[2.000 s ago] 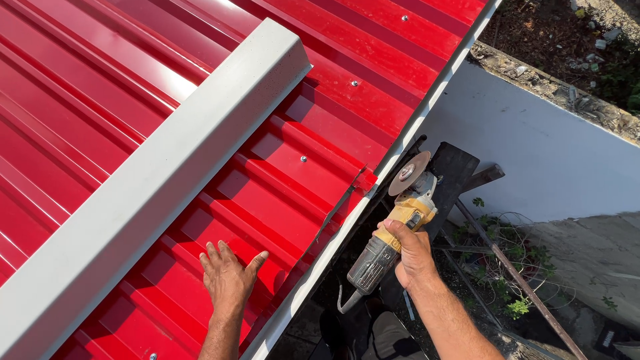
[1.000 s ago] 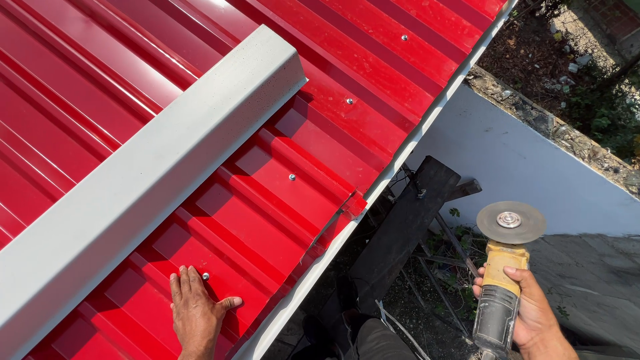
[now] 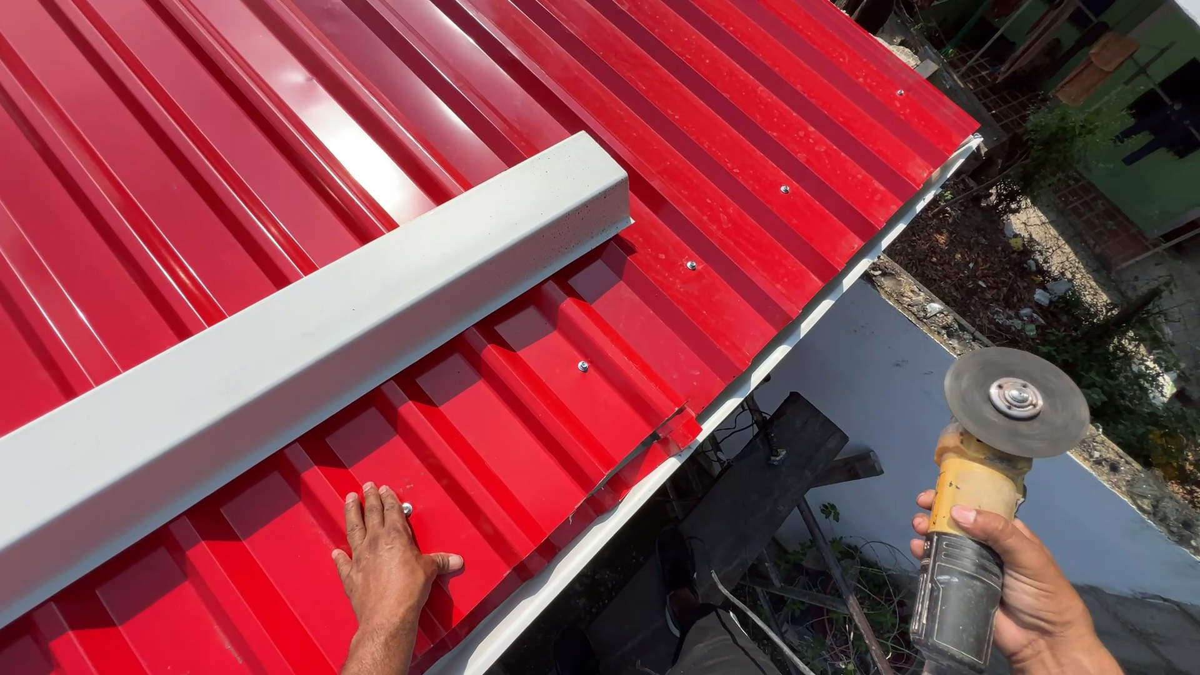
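Observation:
My left hand [image 3: 389, 562] rests flat on the red corrugated metal roof sheet [image 3: 506, 450], fingers spread beside a roofing screw [image 3: 407, 509]. My right hand [image 3: 1022, 581] grips a yellow and black angle grinder [image 3: 975, 497] by its body, out past the roof edge. The grinder's cutting disc [image 3: 1017, 401] faces up toward the camera, apart from the sheet. A cut runs along the sheet near its edge, and a bent red flap [image 3: 680, 428] stands at the cut's upper end. Whether the disc is spinning cannot be told.
A light grey metal channel [image 3: 319, 356] lies across the roof ribs. White metal trim [image 3: 787, 347] follows the roof edge. Below are a dark plank [image 3: 750, 497] with my foot on it, a metal bar [image 3: 844, 586], a pale wall [image 3: 872, 356] and plants.
My right hand has moved the angle grinder away from the roof edge, out to the right, and the disc has turned to face the camera. My left hand stays on the roof sheet.

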